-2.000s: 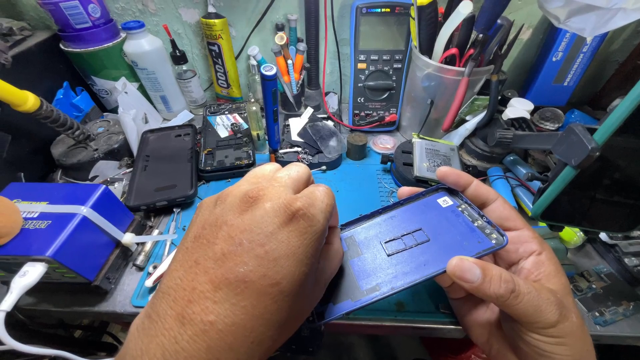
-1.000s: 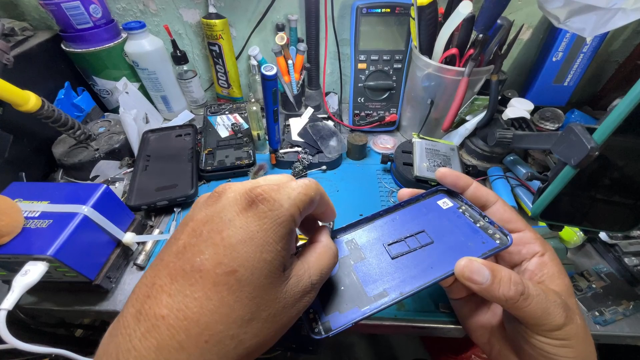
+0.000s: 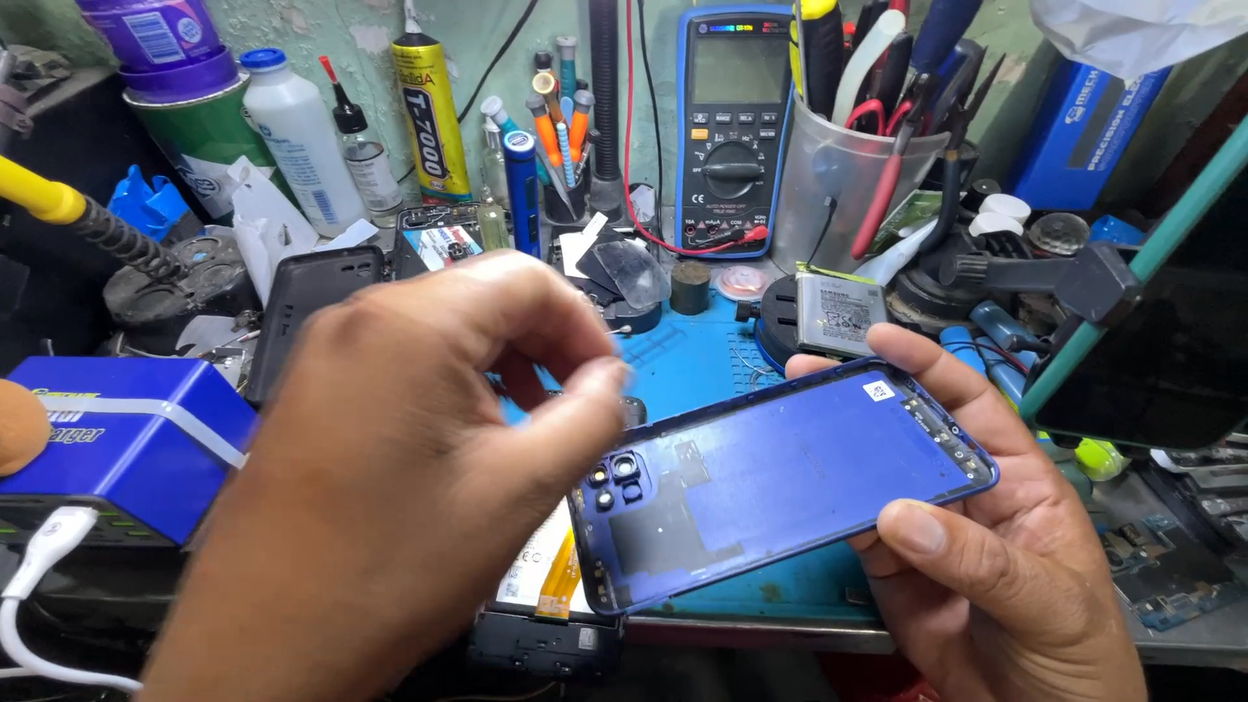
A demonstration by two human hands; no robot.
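My right hand (image 3: 975, 526) holds a blue phone back cover (image 3: 780, 478) by its right end, tilted with its inner side up; a camera lens cluster (image 3: 616, 478) shows at the cover's left end. Above that end is my left hand (image 3: 419, 419), blurred, its thumb and forefinger pinching a thin dark rectangular frame-like piece (image 3: 655, 353) that hangs off the cover over the blue mat (image 3: 692, 327). Behind and below the left hand lies an opened phone body with an orange flex cable (image 3: 560, 575), partly hidden.
A phone battery (image 3: 840, 312) rests on a round black holder behind the cover. A blue multimeter (image 3: 736, 127) and a cup of pliers (image 3: 848, 175) stand at the back. The blue charger box (image 3: 127, 439) is at left, a black phone case (image 3: 322, 292) beyond it. A green-edged screen (image 3: 1150, 331) stands right.
The thin rectangular piece lay on the middle of the cover's inner side; now it is off the cover in my left hand, which has moved up from the cover's left end. The lens cluster has come into view.
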